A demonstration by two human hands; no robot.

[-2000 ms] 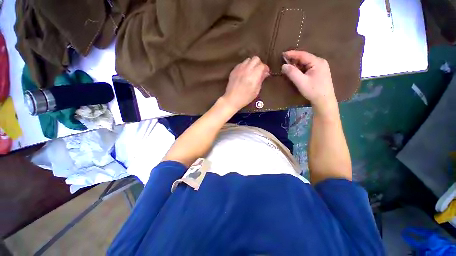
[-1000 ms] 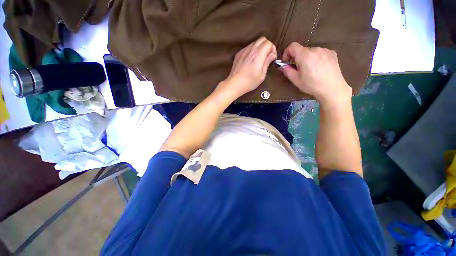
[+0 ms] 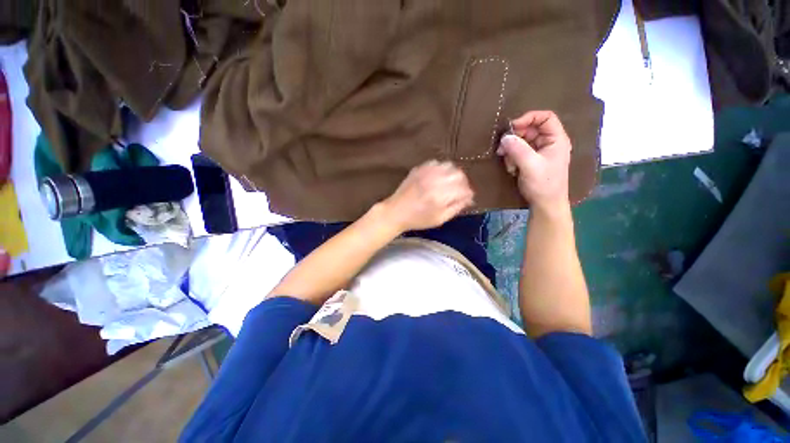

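Observation:
The brown coat (image 3: 364,130) lies over the table's near edge. Its pocket (image 3: 482,108) is outlined by pale dashes. My left hand (image 3: 433,195) is over the coat near its lower edge, slightly blurred, fingers curled; whether it pinches anything cannot be seen. My right hand (image 3: 539,157) is beside the pocket's lower right corner, thumb and fingers closed on a small metal tool (image 3: 510,129), mostly hidden, with a thin tip showing. The coat's front button is not visible.
More brown coats (image 3: 113,52) are heaped at the back left. A black flask (image 3: 130,189) lies on green cloth (image 3: 78,229), beside an off-white bundle (image 3: 160,223) and a smartphone (image 3: 214,194). A narrow strip (image 3: 642,39) lies on the white tabletop (image 3: 667,104). Crumpled plastic (image 3: 130,290) hangs at left.
The two hands have moved apart. My left hand has moved down towards the coat's edge and covers the button's area. The pocket outline shows fully again as the view has shifted.

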